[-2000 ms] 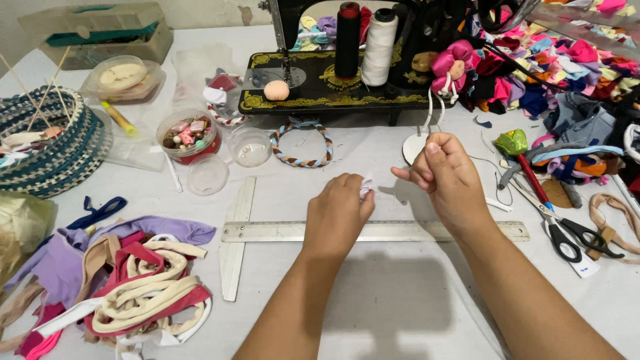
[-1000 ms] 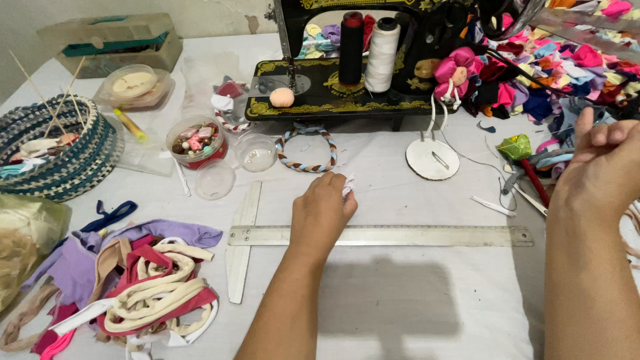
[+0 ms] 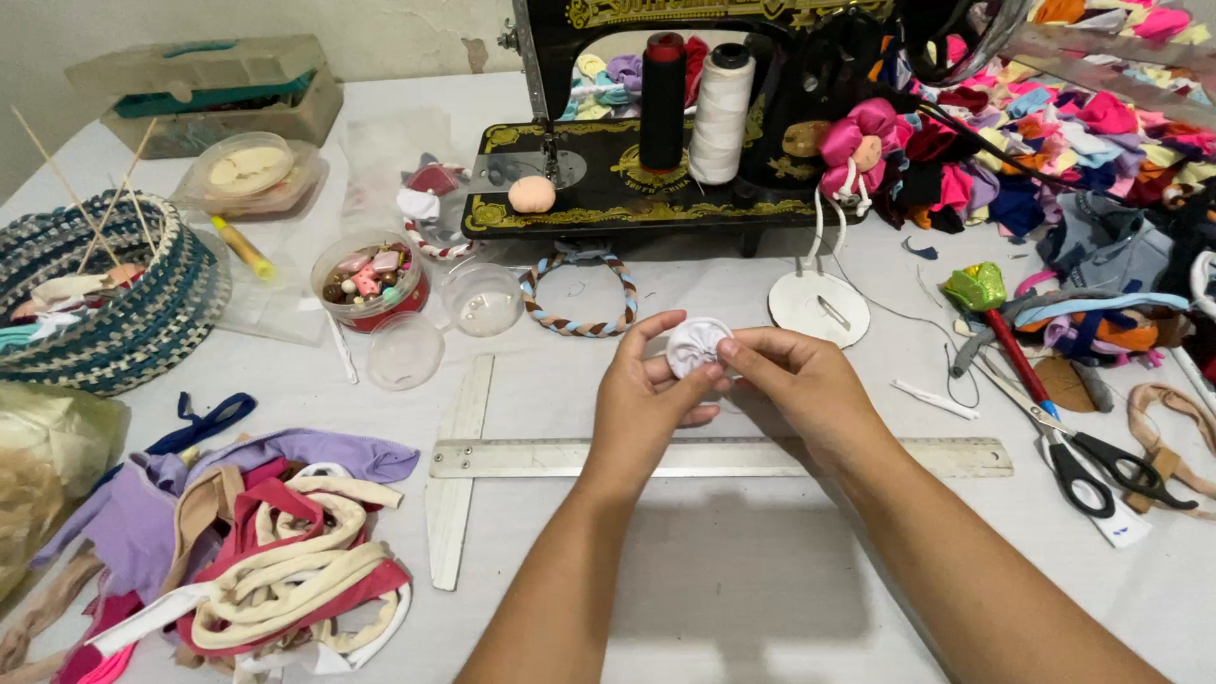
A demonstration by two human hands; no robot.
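A small round of gathered white fabric [image 3: 697, 348] is held up over the metal T-square [image 3: 712, 458]. My left hand [image 3: 655, 399] holds its left and lower edge, with the thumb at the bottom. My right hand [image 3: 793, 380] pinches its right side between thumb and fingertips. Any needle or thread there is too small to tell. Beyond the hands lies a braided ring of blue, brown and peach fabric [image 3: 579, 328]. To the right of it is a white disc [image 3: 819, 310] with a small metal clip on it.
A black sewing machine [image 3: 608, 204] stands at the back, with black [image 3: 662, 104] and white thread spools [image 3: 722, 114]. Fabric strips [image 3: 313, 570] pile at the left, near a woven basket [image 3: 161, 304] and a tub of beads [image 3: 370, 280]. Scissors [image 3: 1073, 437] lie at the right.
My right hand has come back from the right edge to meet my left hand at the white fabric. The fabric, mostly hidden in my left hand before, now shows its gathered round face.
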